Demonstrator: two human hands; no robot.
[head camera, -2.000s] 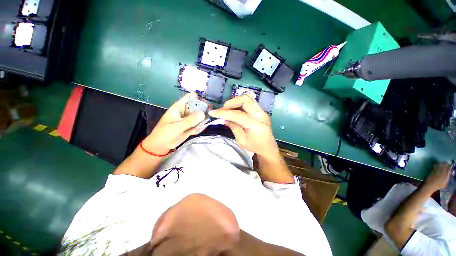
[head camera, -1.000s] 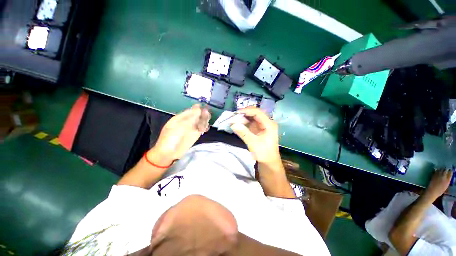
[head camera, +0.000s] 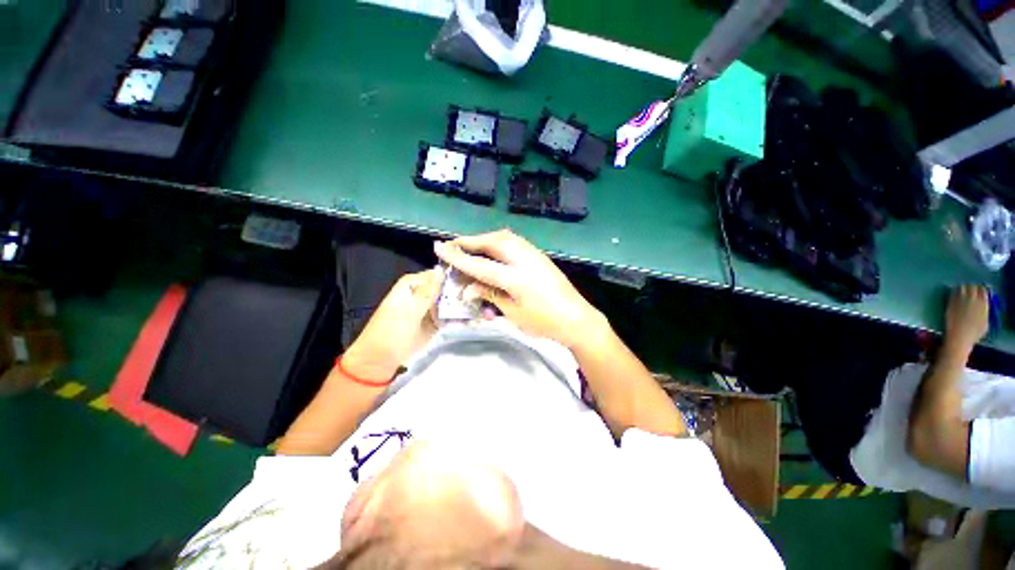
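My left hand (head camera: 392, 325), with a red string at the wrist, and my right hand (head camera: 521, 281) are together in front of my body, below the bench edge. They hold a silvery metal plate (head camera: 452, 301) between them; fingers partly cover it, and whether there is more than one piece cannot be told. On the bench ahead lie several black housings. Three bear a plate: left (head camera: 445, 167), upper (head camera: 475, 127) and upper right (head camera: 559, 136). The lower right housing (head camera: 548, 194) shows no plate.
Black tray (head camera: 69, 117) with plated housings at left; open bag (head camera: 481, 47) at the back. Tube (head camera: 642, 130), green box (head camera: 721, 120) and hanging screwdriver (head camera: 735, 39) at right, then a housing pile (head camera: 792, 223). Carton (head camera: 746, 451) below the bench. Another person (head camera: 946, 412) at lower right.
My hands were apart a second ago, with a plate in the right; now they meet at the plate. The lower right housing's plate is gone. The view has shifted, and the screwdriver appears higher.
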